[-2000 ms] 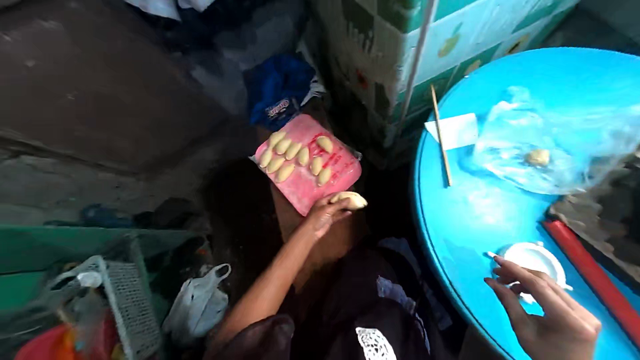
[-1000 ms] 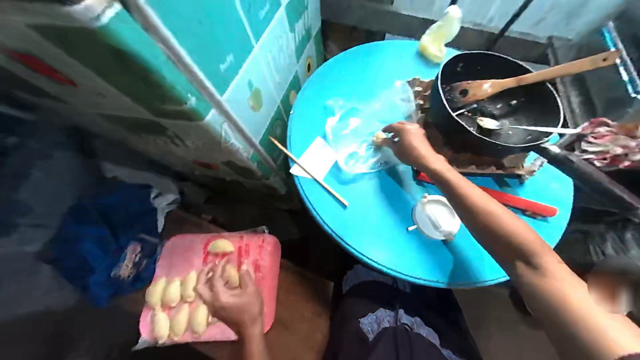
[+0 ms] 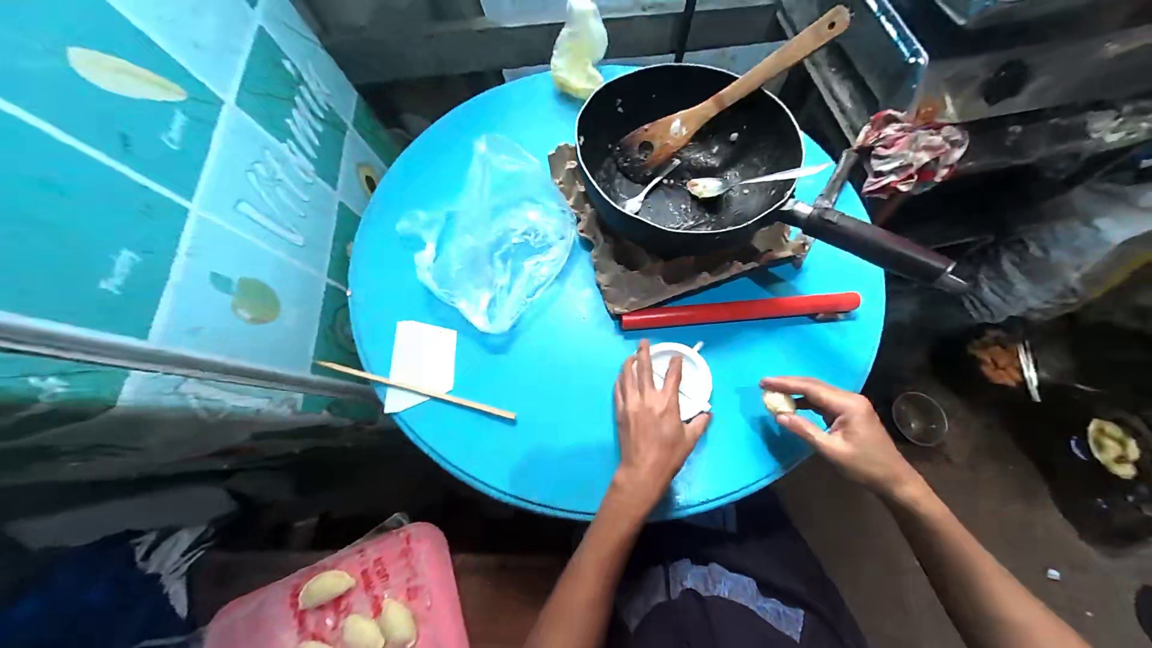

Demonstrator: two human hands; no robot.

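My left hand rests with spread fingers on a round white plastic dumpling mould on the blue round table. To its right, my right hand pinches a small piece of pale dough between thumb and fingertips, just above the table. A thin clear plastic bag lies crumpled at the table's left. At the lower left, several half-moon dumplings sit on a pink plastic sheet or lid.
A black pan holding a wooden spatula and spoons stands on a cardboard egg tray; its handle sticks out to the right. A red rod-shaped object, a wooden stick and white paper lie nearer. A tiled wall borders the left.
My right hand has moved from the plastic bag to the table's right side, with dough in it. My left hand has gone from the dumplings to the white mould. The view has shifted toward the table.
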